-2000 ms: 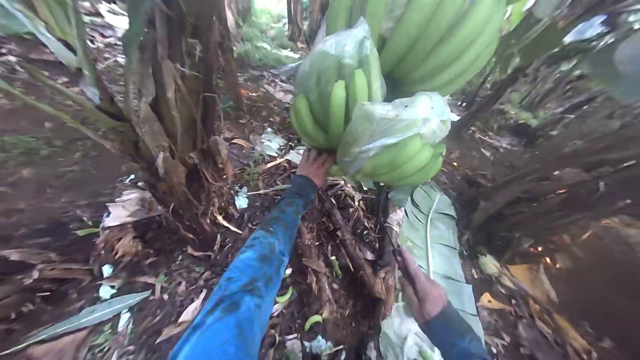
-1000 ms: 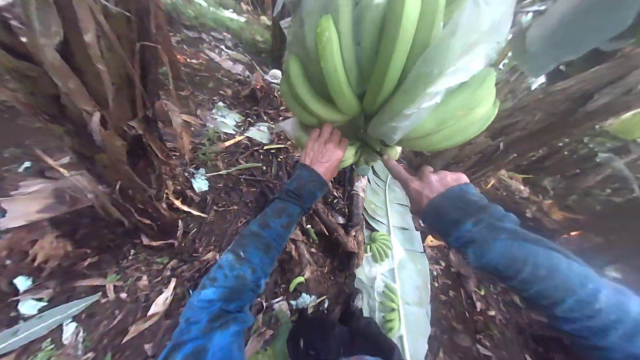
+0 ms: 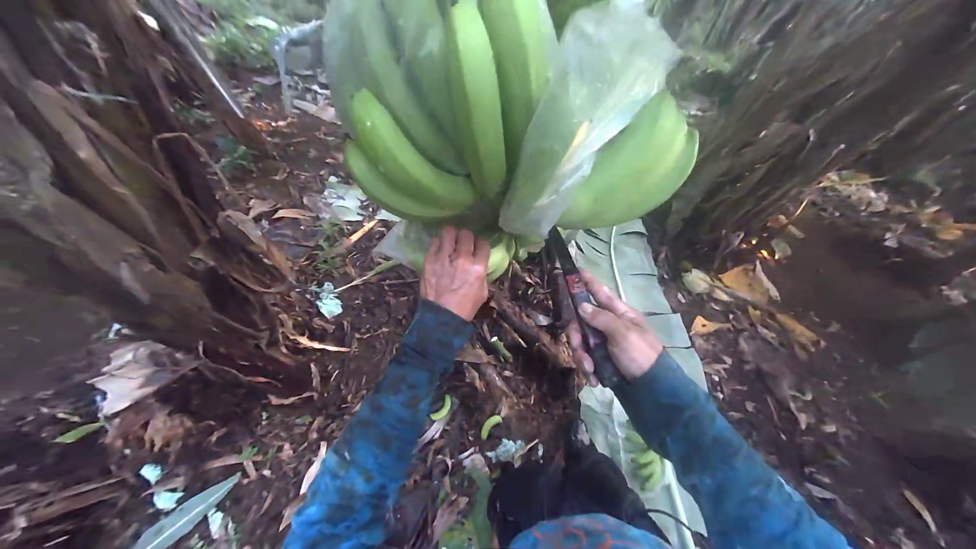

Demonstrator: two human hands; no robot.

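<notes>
A large bunch of green bananas (image 3: 480, 114) hangs at the top centre, partly wrapped in translucent plastic film (image 3: 587, 114). At its lower end my left hand (image 3: 457, 274) grips a small green part of the bunch, its fingertips hidden. My right hand (image 3: 621, 328) is closed around the dark handle of a knife (image 3: 591, 328), whose dark blade points up to the bunch's underside, where the tip is hidden. Below that hand, a small hand of green bananas (image 3: 646, 463) lies on a large cut banana leaf (image 3: 675, 335).
Banana plant trunks with dry sheaths stand at left (image 3: 152, 229) and right (image 3: 755, 99). Dry leaves, plastic scraps (image 3: 329, 301) and small loose bananas (image 3: 490, 425) litter the soil. A pale curved object (image 3: 293, 53) is on the ground at upper left. My dark legwear shows at the bottom.
The knife now shows in my right hand, pointing up at the bunch; one second ago that hand touched the bunch's underside. My left hand stays at the lower end. The view has moved closer to the bunch.
</notes>
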